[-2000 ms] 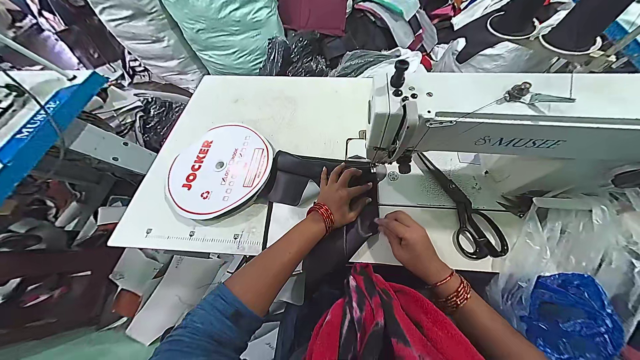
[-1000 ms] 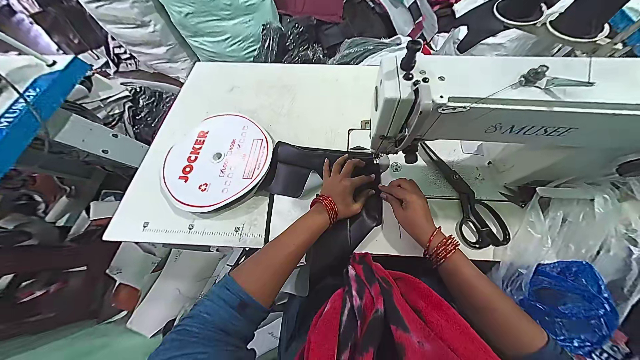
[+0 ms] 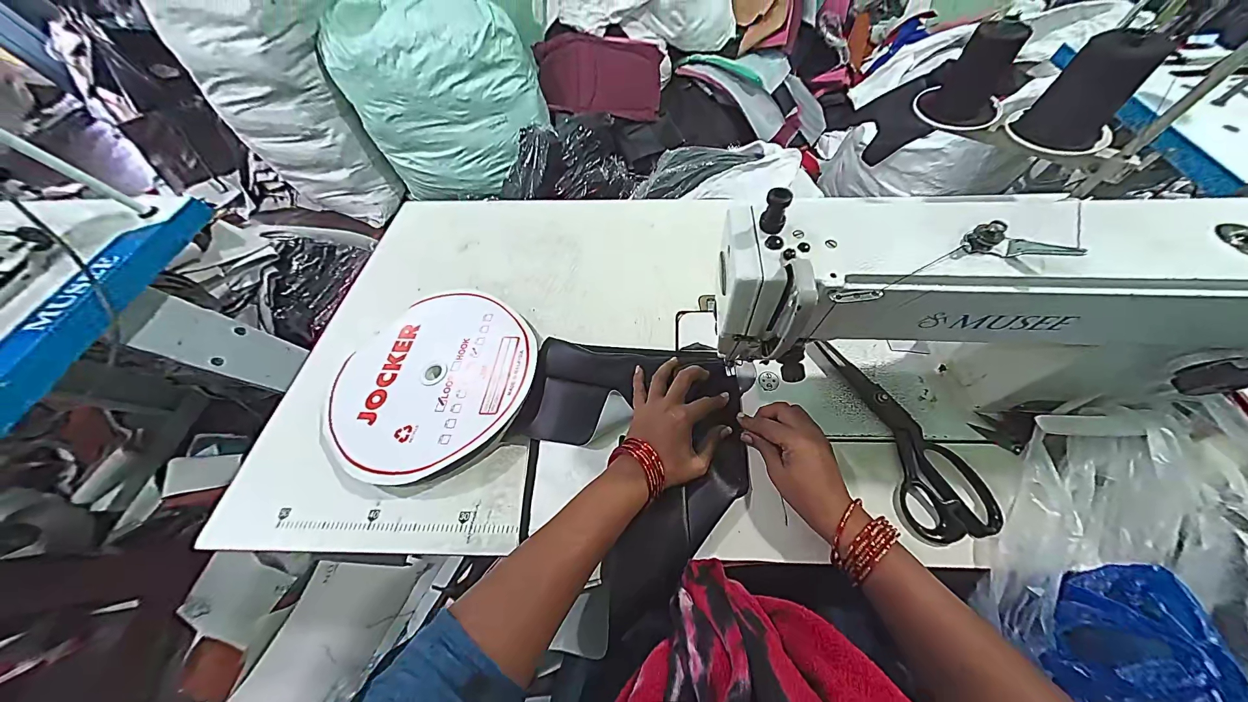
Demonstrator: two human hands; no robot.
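Black fabric [image 3: 717,497] lies under the needle area of a white Musee sewing machine [image 3: 975,302] and hangs over the table's front edge. Spread flat, my left hand [image 3: 678,419] presses on the cloth just left of the presser foot. The thumb and fingers of my right hand [image 3: 795,448] pinch the fabric's right edge, close below the foot. A strip of black material [image 3: 575,390] runs left from the machine to a large round Jocker reel [image 3: 429,385] lying on the table. Black-handled scissors [image 3: 921,458] rest right of my right hand, their blades pointing toward the machine head.
The white sewing table [image 3: 575,253] has a printed ruler scale along its front left. Black thread cones [image 3: 1082,93] stand at the back right. Clear and blue plastic bags [image 3: 1141,624] lie at the lower right. Stuffed sacks [image 3: 434,97] and fabric piles are behind the table.
Both hands stay at the fabric near the needle. The right hand's fingers have shifted closer to the fabric's edge by the foot since the earliest frame.
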